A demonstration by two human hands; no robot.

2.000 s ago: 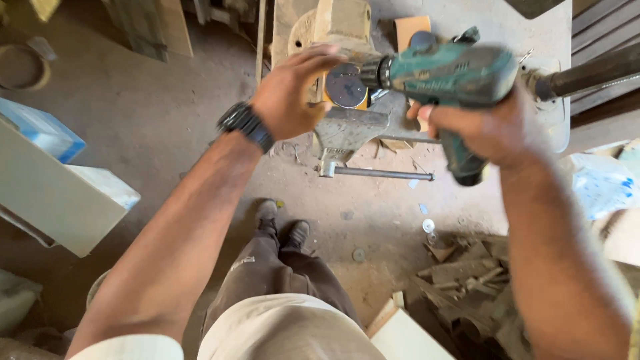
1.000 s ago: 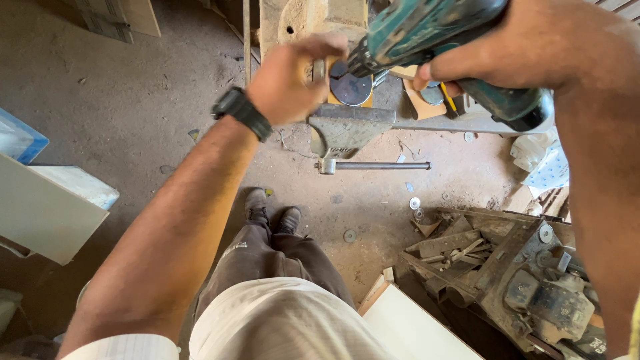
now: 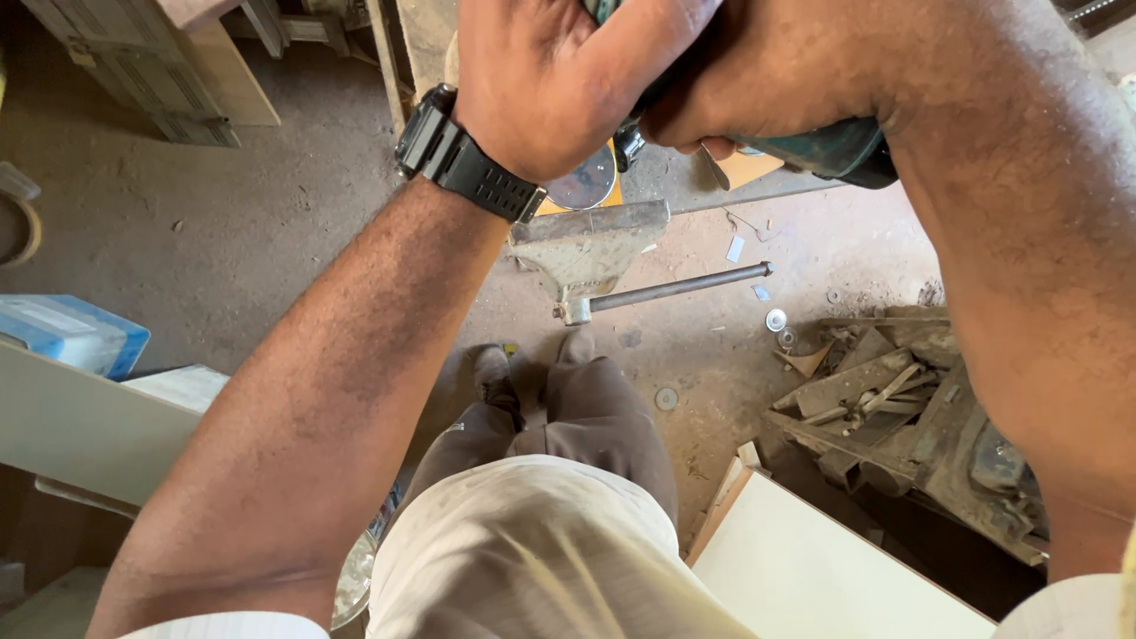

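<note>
My right hand (image 3: 754, 80) is closed around the grip of a teal and black cordless drill (image 3: 825, 151), most of which the hands and the frame's top edge hide. My left hand (image 3: 568, 80), with a black watch at the wrist, lies against the drill's upper part; its fingers run out of view, so its hold is unclear. Just below it, a dark round disc (image 3: 586, 182) rests on an orange-yellow piece (image 3: 612, 197) at the jaw of a metal bench vise (image 3: 590, 240). The vise's handle bar (image 3: 683, 286) points to the right.
The workbench edge (image 3: 754, 191) runs along the top, with a piece of tan sheet (image 3: 741, 169) on it. Wood scraps (image 3: 870, 390) are heaped at right, beside a white panel (image 3: 825, 568). Boards and a blue-and-white box (image 3: 71, 333) stand at left. Washer-like discs (image 3: 776, 319) lie on the floor.
My left hand has moved from beside the drill's chuck onto the drill's upper part. The drill, in my right hand, now sits higher in view and is mostly hidden.
</note>
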